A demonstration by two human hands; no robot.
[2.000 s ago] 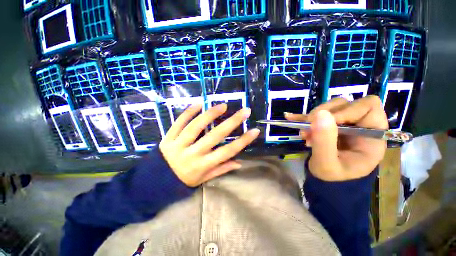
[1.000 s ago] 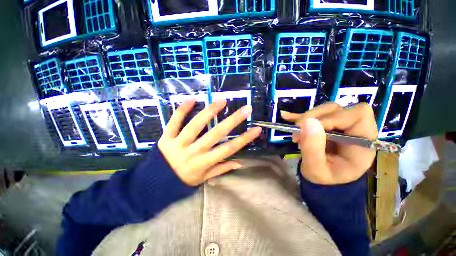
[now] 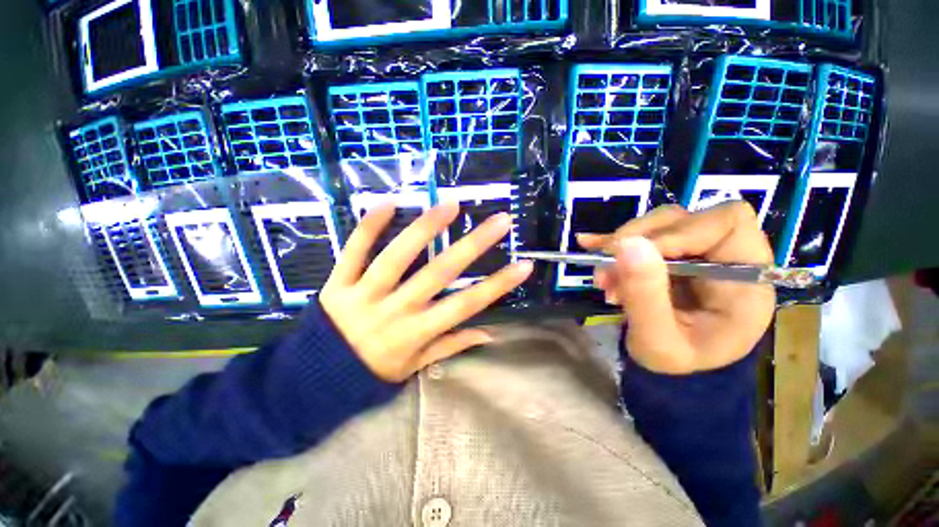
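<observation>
My right hand (image 3: 688,286) holds silver tweezers (image 3: 659,265) nearly level, their tip pointing left at the right edge of a clear carrier sheet (image 3: 293,185). The tip is between my left index finger and a housing to the right. My left hand (image 3: 417,288) lies flat with fingers spread on the sheet, over the white bezels of two front housings (image 3: 474,113). The sheet covers the lower parts of several housings on the left. Small white marks run down its right edge near the tip. Whether the tip holds a piece cannot be told.
The shiny black blister tray (image 3: 537,154) holds several upright housings, with sideways housings (image 3: 118,46) behind them. It lies on a dark green surface (image 3: 911,154). A cardboard box (image 3: 795,412) and white paper (image 3: 860,335) are below at the right.
The tweezers and right hand have moved slightly left, bringing the tip to the sheet's edge. The clear sheet has shifted right under my left hand, and its marked edge now shows.
</observation>
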